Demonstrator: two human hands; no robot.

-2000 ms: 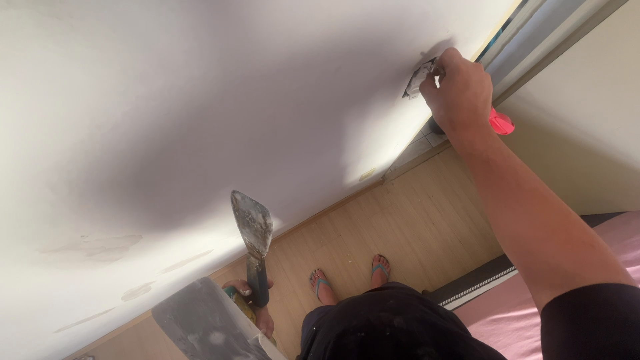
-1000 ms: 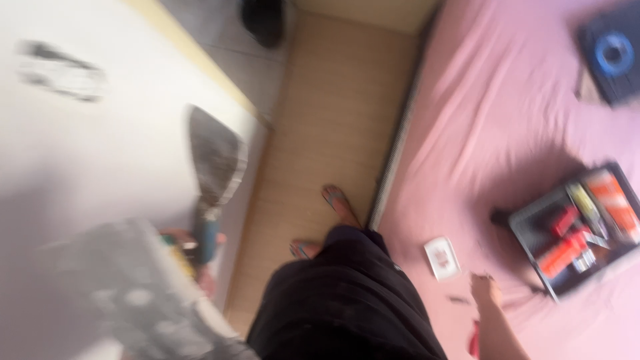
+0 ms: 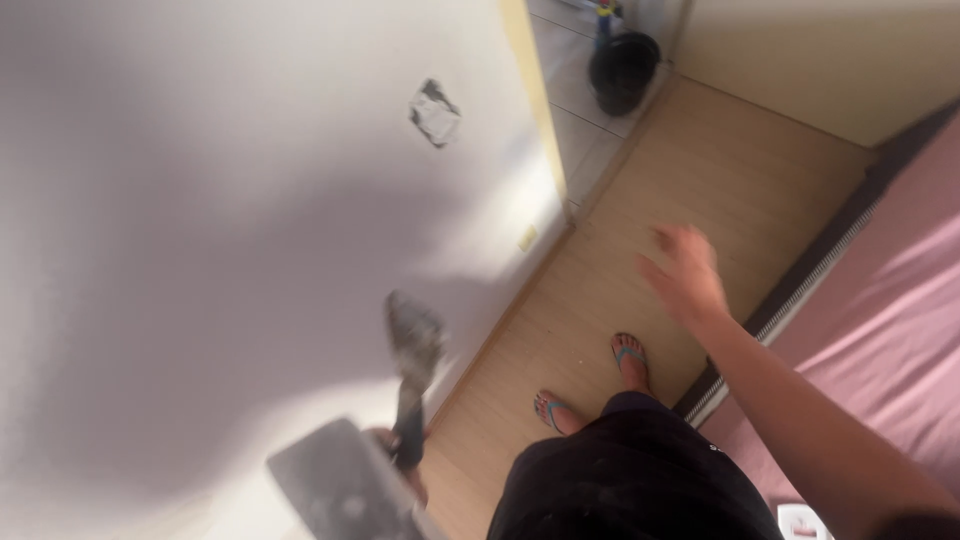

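Note:
My left hand (image 3: 409,480), low in the view near the wall, holds a putty knife (image 3: 416,337) by its dark handle, blade up. A wide grey plasterer's tool (image 3: 349,480) with a flat plate is beside it, seemingly held in the same hand and partly hiding the fingers. My right hand (image 3: 686,274), blurred, hangs over the wood floor with its fingers apart and nothing in it. On the white wall (image 3: 225,262) is a patch of rough filler (image 3: 435,114) with dark edges, out of reach of both hands.
A black bucket (image 3: 624,73) stands on the tiled floor past the wall's yellowish edge (image 3: 536,97). A bed with a pink sheet (image 3: 885,315) runs along the right, with a small white box (image 3: 802,523) on it. My sandalled feet (image 3: 630,356) stand on the wood floor (image 3: 592,300).
Two seconds ago my right hand was at the patch on the wall; a second ago it was over the bed near the white box. Now it is above the floor. The view has swung widely.

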